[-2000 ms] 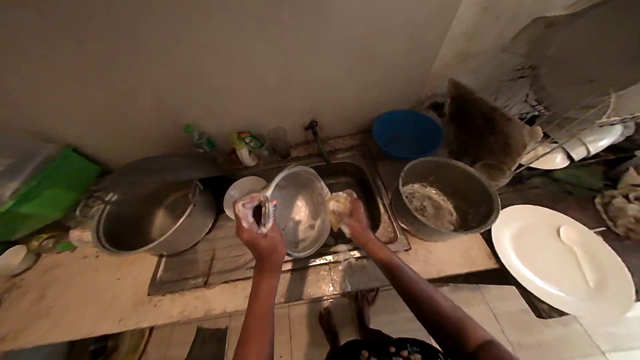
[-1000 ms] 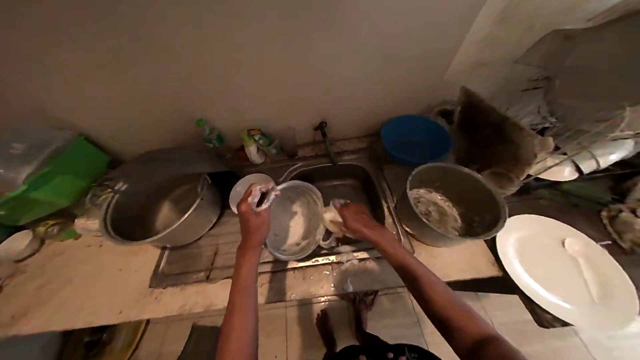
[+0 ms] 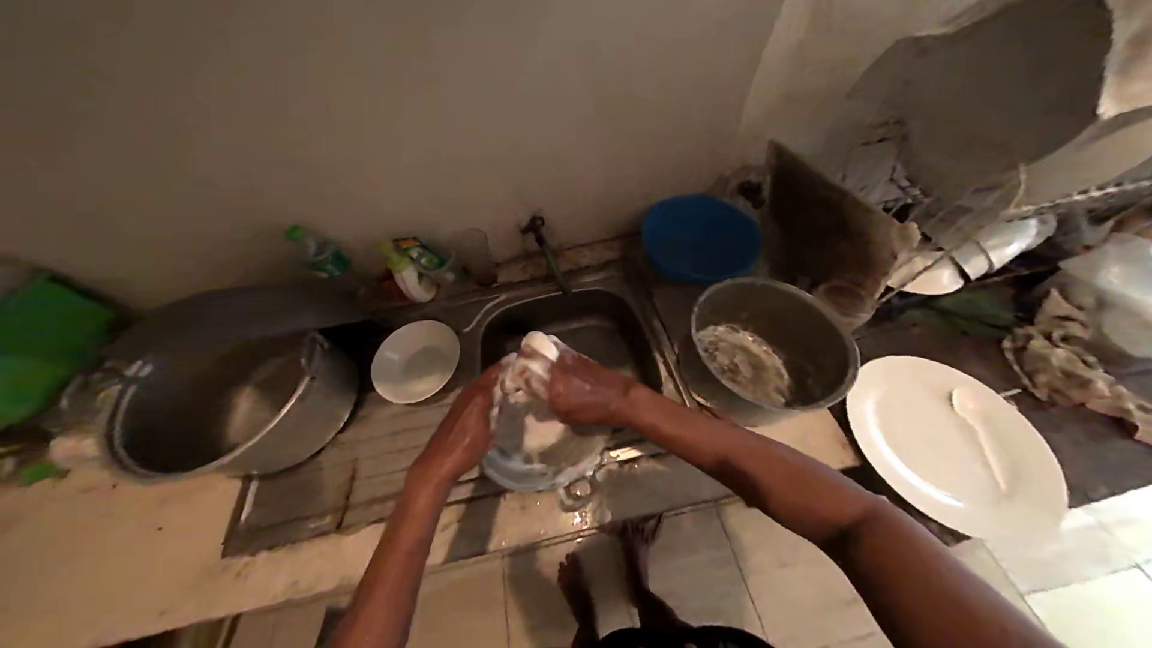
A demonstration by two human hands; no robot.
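Note:
Both my hands meet over a clear bowl [image 3: 540, 454] that rests at the front left edge of the steel sink [image 3: 621, 328]. My left hand [image 3: 468, 423] and my right hand [image 3: 585, 387] are closed around a soapy, whitish bundle [image 3: 531, 360], covered in suds; its exact kind cannot be told. Part of the bowl is hidden under the hands. A small white bowl [image 3: 416, 362] sits on the drainboard, just left of the sink. Behind the basin stands a tap [image 3: 537, 229].
At left is a large metal pot [image 3: 234, 414]. Right of the sink are a metal pot with cloudy contents [image 3: 774, 346], a blue basin [image 3: 700, 238] and a white oval platter [image 3: 900, 432] with a white spoon [image 3: 981, 432]. Bottles [image 3: 319, 252] stand along the wall.
My hands have come together over the clear bowl; earlier they were apart, the left by the bowl's rim and the right on its right side. More of the small white bowl shows.

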